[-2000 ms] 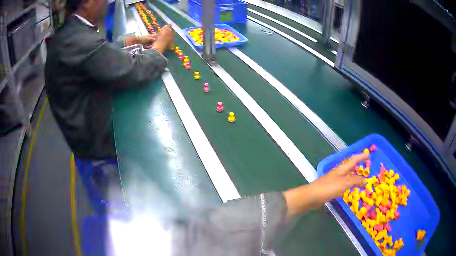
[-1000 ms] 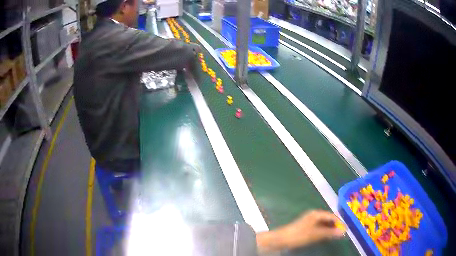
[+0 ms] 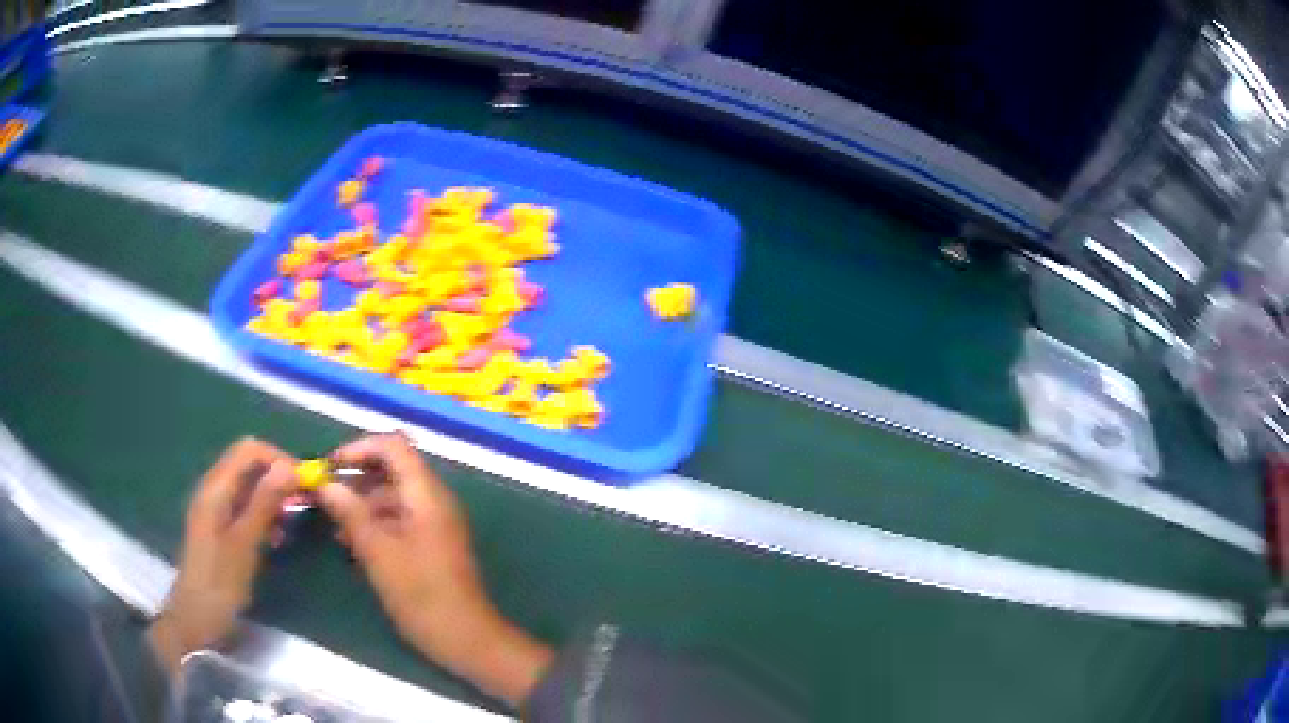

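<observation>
My left hand and my right hand meet over the green belt at the lower left. A yellow plastic piece is pinched between their fingertips. Something small and pinkish shows under the left fingers, too blurred to name. My right fingers hold something small against the piece; I cannot tell what. The shallow blue tray lies just beyond my hands, heaped with yellow and pink plastic pieces. One yellow piece lies apart at the tray's right side.
A clear plastic box with pale inserts is cut off at the bottom left edge. A lidded clear box lies across the belt at right. Silver rails run along the belt. Part of a red tray shows at the far right edge.
The view has swung right to the tray; the other person is out of view. My right hand has come from beside the tray to meet my left hand, which has come into view.
</observation>
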